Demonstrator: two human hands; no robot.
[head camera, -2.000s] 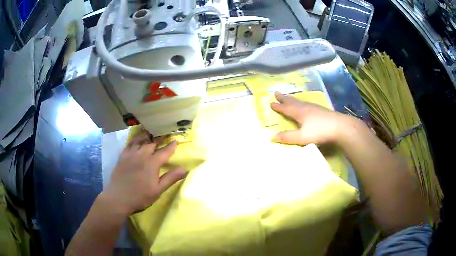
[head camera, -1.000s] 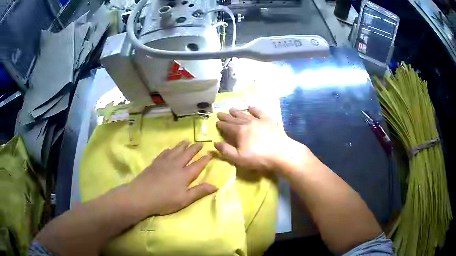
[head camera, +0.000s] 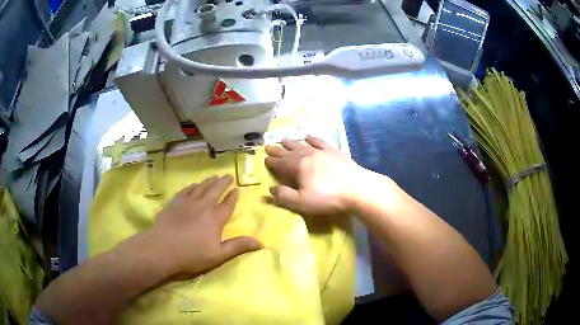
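The soft yellow bag panel (head camera: 273, 273) lies under the front of the white sewing machine head (head camera: 219, 105). Two strap ends with stitched outlines show on it: one (head camera: 249, 170) just below the head, one (head camera: 155, 178) to the left. My left hand (head camera: 197, 225) lies flat on the panel, palm down, fingers apart, gripping nothing. My right hand (head camera: 315, 174) lies on the panel right of the nearer strap end, fingers spread, gripping nothing. The needle area is mostly hidden behind the head.
A white plate (head camera: 362, 266) shows beside the panel. Red-handled snips (head camera: 472, 162) lie on the dark metal table (head camera: 413, 139). A tied bundle of yellow-green strips (head camera: 524, 190) is at right, grey offcuts (head camera: 41, 105) at left. A white lamp (head camera: 372, 58) crosses before the machine; a screen (head camera: 456, 35) stands behind.
Since two seconds ago the panel and plate have shifted left under the head, and both hands lie closer together. In the last second the hands stay on the panel, with only a slight view shift.
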